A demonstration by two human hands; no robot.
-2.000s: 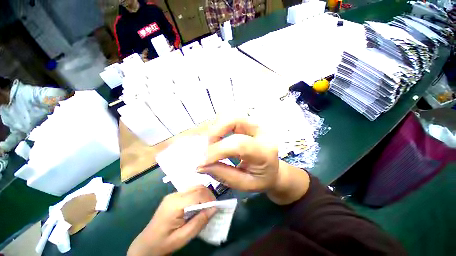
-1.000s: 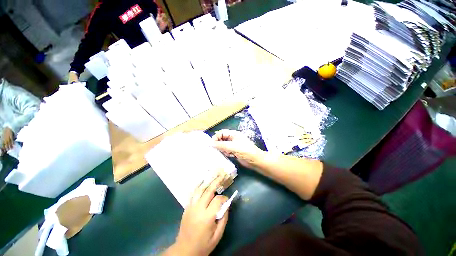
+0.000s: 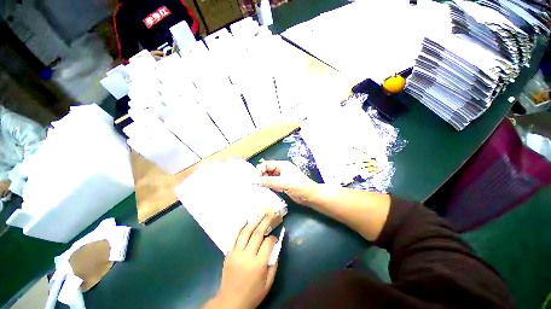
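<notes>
A stack of flat white boxes (image 3: pixel 217 196) lies on the dark green table in front of me, its notched tan flap ends (image 3: pixel 277 222) towards me. My left hand (image 3: pixel 246 262) lies on its near end, fingers on the flaps, with a folded white label wad (image 3: pixel 277 247) held between thumb and palm. My right hand (image 3: pixel 284 180) is at the stack's right edge, thumb and fingertips pinched together on a tiny pale piece, perhaps a sticker. Glare hides any print on the boxes.
Upright white boxes (image 3: pixel 211 102) stand on a brown board (image 3: pixel 151 196). White block, left (image 3: pixel 78 175); label roll (image 3: pixel 90 262) below it. Right: white pile (image 3: pixel 344 142) on clear plastic, black object (image 3: pixel 382 99), orange fruit (image 3: pixel 394 84), folded stacks (image 3: pixel 450 84). Person in black (image 3: pixel 154 24) behind; another's pale sleeve, far left.
From two seconds ago, both hands went down to the box stack, and the right hand moved off the left. In the last second they barely moved; the label wad tilted more upright.
</notes>
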